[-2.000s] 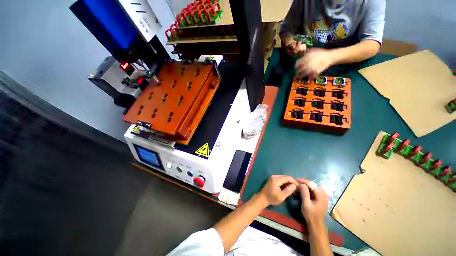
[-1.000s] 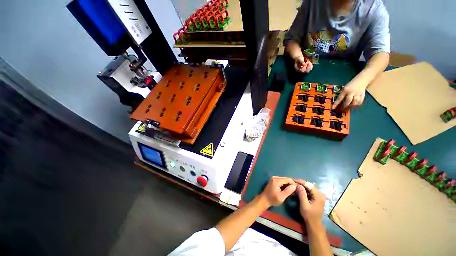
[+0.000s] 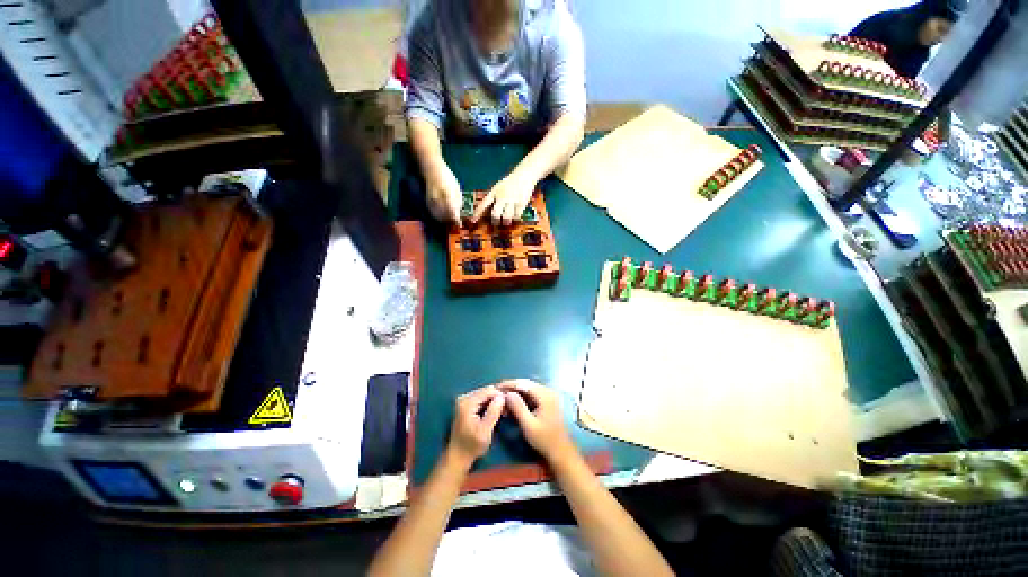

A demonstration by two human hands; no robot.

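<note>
My left hand (image 3: 476, 419) and my right hand (image 3: 537, 413) are together at the fingertips over the green mat near its front edge. The fingers are curled in. Whether something small is between them cannot be told. An orange-brown fixture tray (image 3: 504, 281) lies farther back, with black pockets in its near rows and green pieces at its far row. A cardboard sheet (image 3: 721, 389) lies to the right of my hands. A row of circuit board assemblies (image 3: 730, 295), green with upright red parts, stands along its far edge.
The machine's white base (image 3: 327, 451) is at left, with an orange-brown plate (image 3: 135, 304) and red stop button (image 3: 287, 489). A clear crumpled bag (image 3: 395, 304) and black rectangle (image 3: 384, 424) lie beside it. A person works across the bench. Another cardboard sheet (image 3: 643, 186) and stacked layers (image 3: 829, 96) are beyond.
The view has swung to the right, showing more benches. My hands stay together. The person across now has both hands at the fixture tray's far row.
</note>
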